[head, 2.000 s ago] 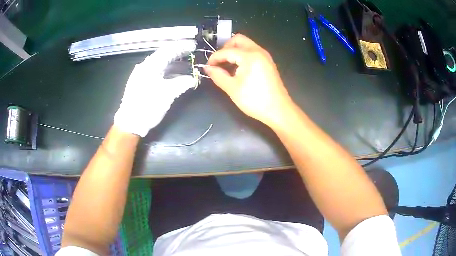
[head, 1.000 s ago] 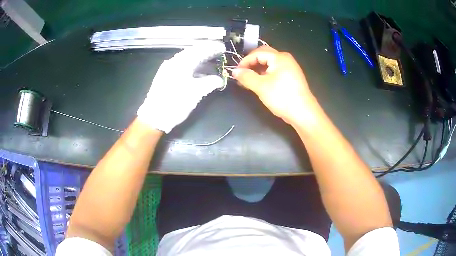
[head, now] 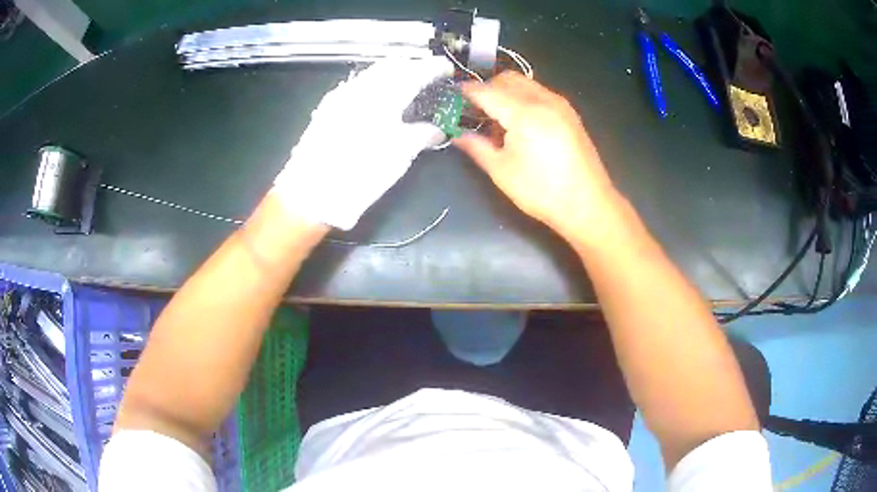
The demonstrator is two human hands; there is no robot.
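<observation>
The long silver motor unit (head: 308, 43) lies on the dark green mat at the back, its black and white round end to the right. White lead wires (head: 519, 60) loop from that end toward the hands. The small green circuit board (head: 449, 113) is held between both hands, its green face showing. My left hand (head: 361, 139), in a white glove, grips the board's left side. My right hand (head: 538, 135), bare, has thumb and fingers at the board's right side; its fingertips are blurred, and I cannot tell whether they pinch the board or its wires.
A solder spool (head: 58, 184) stands at left, its solder wire (head: 173, 206) running across the bench under my left arm. Blue-handled cutters (head: 654, 72), the iron stand with yellow sponge (head: 753, 117) and black cords (head: 820, 240) are at right. A purple crate (head: 106, 336) of units sits below left.
The board has turned so that its green face shows instead of its edge. My right hand's fingers have moved from the wires to the board's right side. The whole view has shifted.
</observation>
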